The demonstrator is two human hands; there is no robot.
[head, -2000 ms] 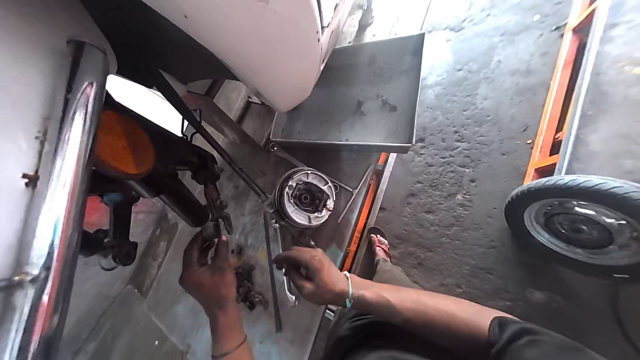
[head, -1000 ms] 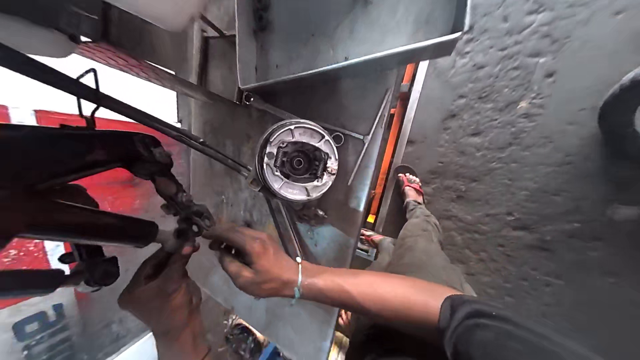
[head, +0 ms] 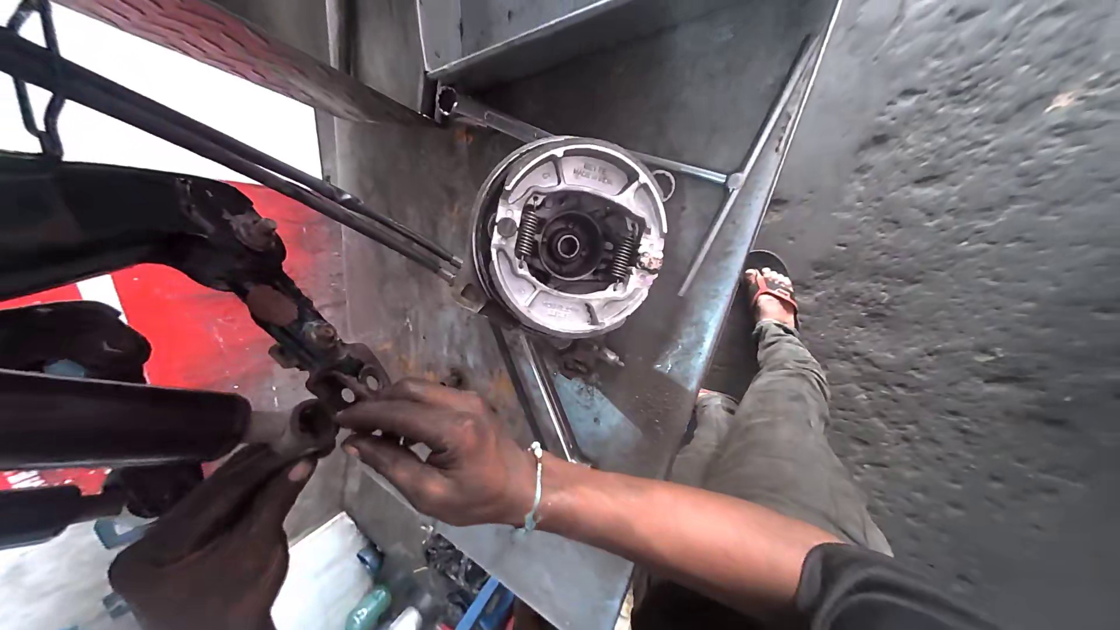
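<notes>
My left hand [head: 214, 534] grips the round lower end of a dark metal tube, where an eye-shaped bushing [head: 312, 424] shows. Close beside it, the fingertips of my right hand [head: 446, 451] touch a small metal bracket with holes [head: 354, 383] at the end of a greasy linkage arm [head: 289, 324]. Whether a small part sits between the right fingers cannot be told. Above my right hand lies a brake plate with two brake shoes [head: 584, 179] and coil springs [head: 528, 229]. Two thin dark rods or cables [head: 262, 171] reach its left side.
A metal tray [head: 525, 39] stands at the top. A ring-ended wrench [head: 490, 115] and a T-handled tool [head: 733, 179] lie on the metal bench [head: 691, 87]. Below are a green bottle [head: 367, 608] and other items. A sandalled foot [head: 772, 297] rests on the rough floor at right.
My right hand has moved left from above the bench to the linkage bracket, beside my left hand. The view has shifted and come closer to the linkage.
</notes>
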